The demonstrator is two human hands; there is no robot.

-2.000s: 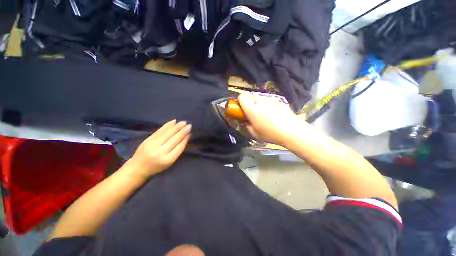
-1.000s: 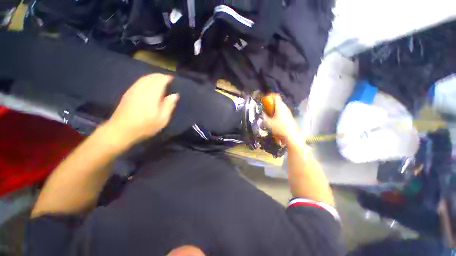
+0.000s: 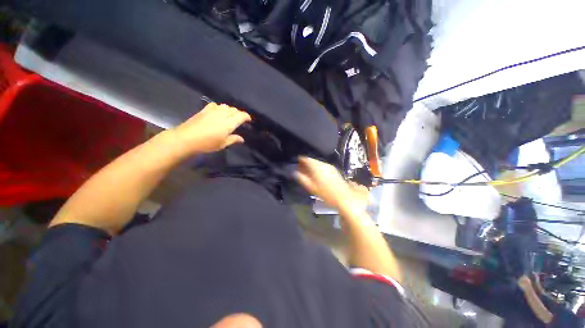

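The dark pressing board (image 3: 256, 80) runs from upper left to centre right. A dark garment (image 3: 247, 154) lies bunched between the board's near edge and my body. My left hand (image 3: 215, 128) is at the near edge, its fingers and thumb around dark cloth. My right hand (image 3: 317, 178) is blurred at the garment's right side, off the iron; its grip is unclear. The steam iron (image 3: 353, 154) stands on its own at the board's right end, its orange handle (image 3: 373, 150) facing right.
A dark garment pile with white stripes (image 3: 378, 77) lies beyond the board. A yellow hose (image 3: 513, 181) and black cable run right from the iron, past a white rounded object (image 3: 455, 186). A red basket (image 3: 70, 134) is at left. A person's arm (image 3: 534, 300) shows lower right.
My right hand has let go of the iron and moved left to the cloth. The garment has come off the board's top towards my body. The view has turned and shifted.
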